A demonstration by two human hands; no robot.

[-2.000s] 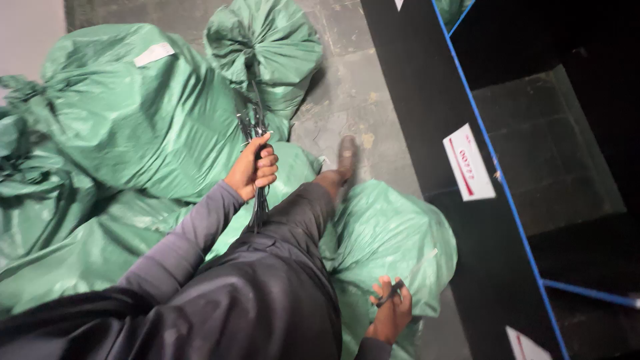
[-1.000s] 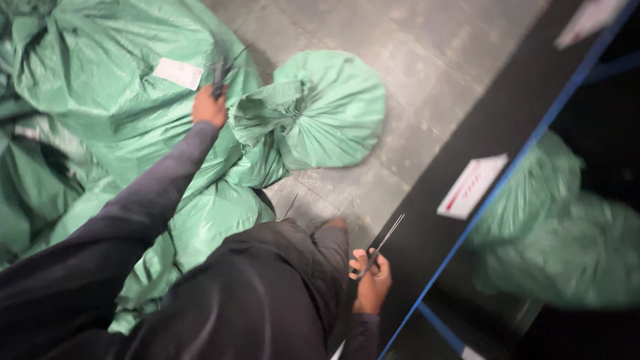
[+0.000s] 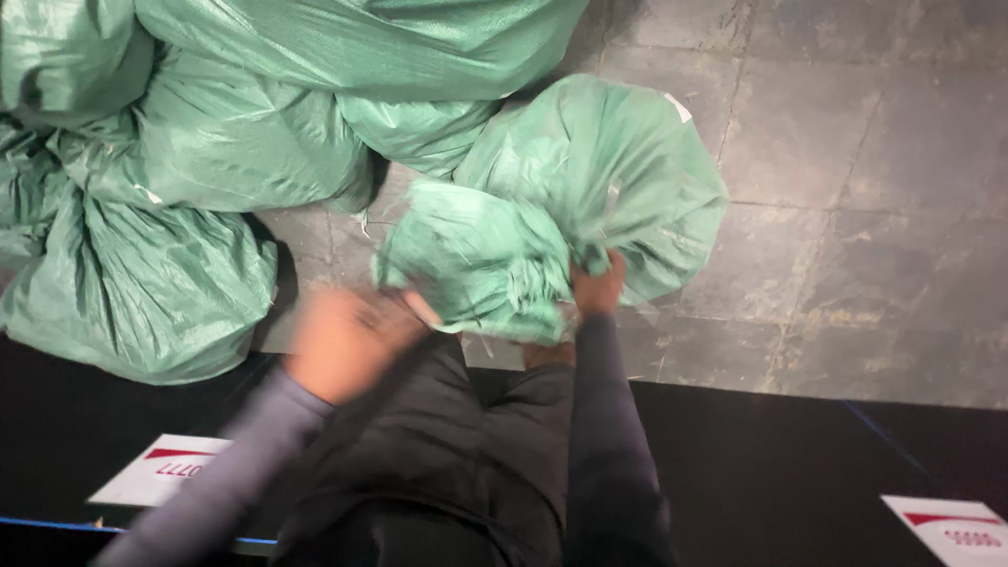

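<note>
A filled green woven plastic sack [image 3: 630, 165] lies on the floor in front of my legs, its gathered mouth [image 3: 480, 260] spread toward me. My right hand [image 3: 598, 287] is closed around the narrowed neck of this sack. My left hand [image 3: 354, 339], strongly blurred, is at the left edge of the loose mouth. Thin dark strands show by its fingers, but the blur hides what exactly it holds.
Several more filled green sacks [image 3: 252, 134] lie at the left and top left. Grey floor tiles [image 3: 858, 181] stretch to the right. A black panel [image 3: 748, 449] with white printed cards [image 3: 949, 528] and a blue edge runs along the bottom, beside my legs.
The view has turned a lot. My right hand, which held scissors away from the sacks, is now at a sack's neck. My left hand has come from the sacks to this sack's mouth.
</note>
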